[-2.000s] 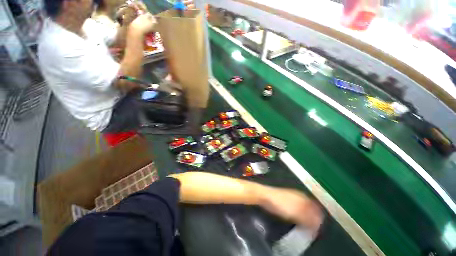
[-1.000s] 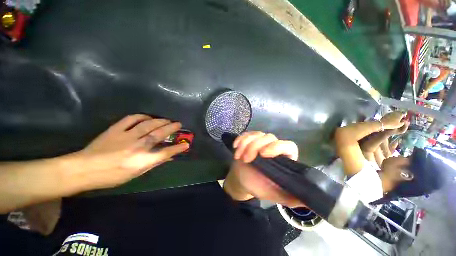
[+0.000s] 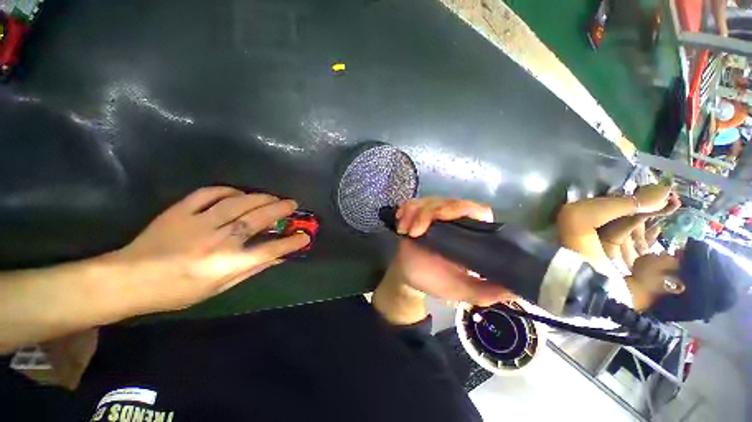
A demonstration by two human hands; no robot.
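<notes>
My left hand (image 3: 202, 243) rests on the dark mat and grips a small electronic unit (image 3: 303, 227) with a red end between thumb and fingers. The hand hides much of the unit. My right hand (image 3: 429, 264) is shut around a thick black electric screwdriver (image 3: 511, 268) with a pale band near its cable end. The screwdriver's tip is over the near right edge of the round screw dish (image 3: 373, 185), which shows a grey speckled surface. I cannot tell whether a screw is on the bit.
A yellow scrap (image 3: 338, 67) lies beyond the dish. Part of another red unit (image 3: 11, 41) shows at the far left. The green belt (image 3: 569, 70) with its pale rail (image 3: 536, 62) runs at upper right. A white fan (image 3: 497, 336) is at the bench edge. Another person (image 3: 660, 280) sits at right.
Since two seconds ago the view has turned down to my hands. Since one second ago the screwdriver's rear end has swung up and its tip has shifted slightly right. My left hand stays on the unit.
</notes>
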